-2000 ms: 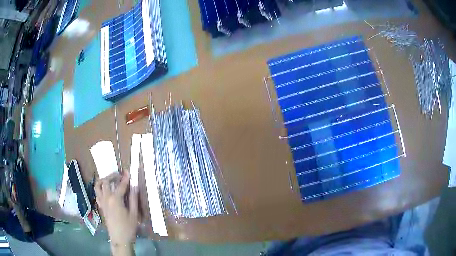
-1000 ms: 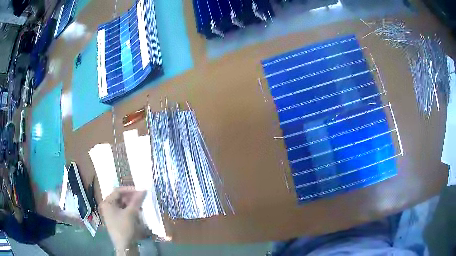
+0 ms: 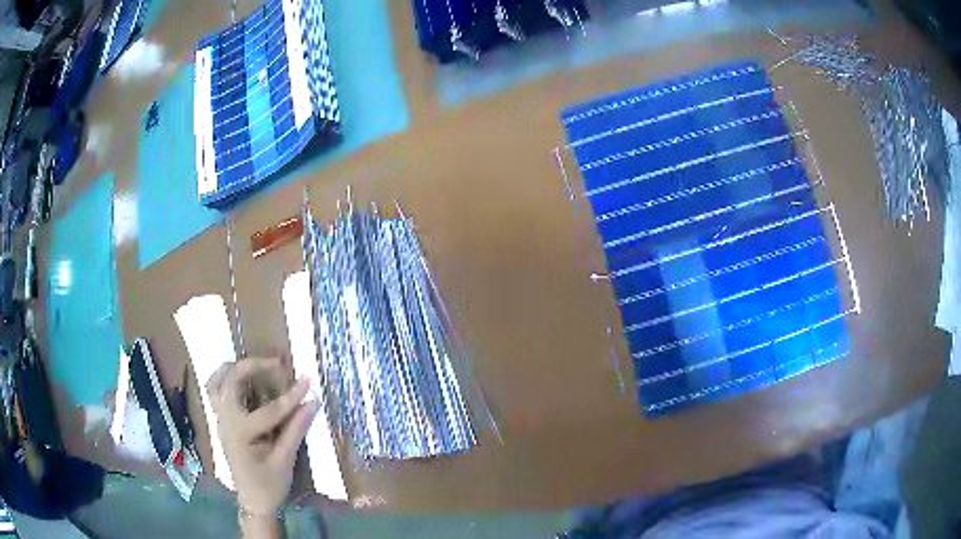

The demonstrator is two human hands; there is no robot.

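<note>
My left hand [image 3: 258, 426] is at the near left, its thumb and fingertips close together at a white strip [image 3: 328, 463]. Whether they grip it or anything else is unclear. Another white strip [image 3: 200, 332] lies on the left, partly hidden by the hand. A bundle of long silver ribbons [image 3: 390, 337] lies just right of the hand. A blue solar panel [image 3: 717, 242] lies flat on the right, with silver lines and thin ribbons along its side edges. My right hand is not in view.
A stack of panels with white strips [image 3: 258, 105] sits on a teal mat [image 3: 369, 74]. Dark cell strings [image 3: 490, 21] lie at the top. Loose ribbons [image 3: 901, 142] lie far right. An orange-brown piece [image 3: 276, 237] and a dark-and-white object [image 3: 158, 395] are at left.
Earlier, two white strips lay side by side left of the ribbon bundle; now one shows there. My left hand moved slightly right since the first frame, and its fingers curled. The panel has stayed in place.
</note>
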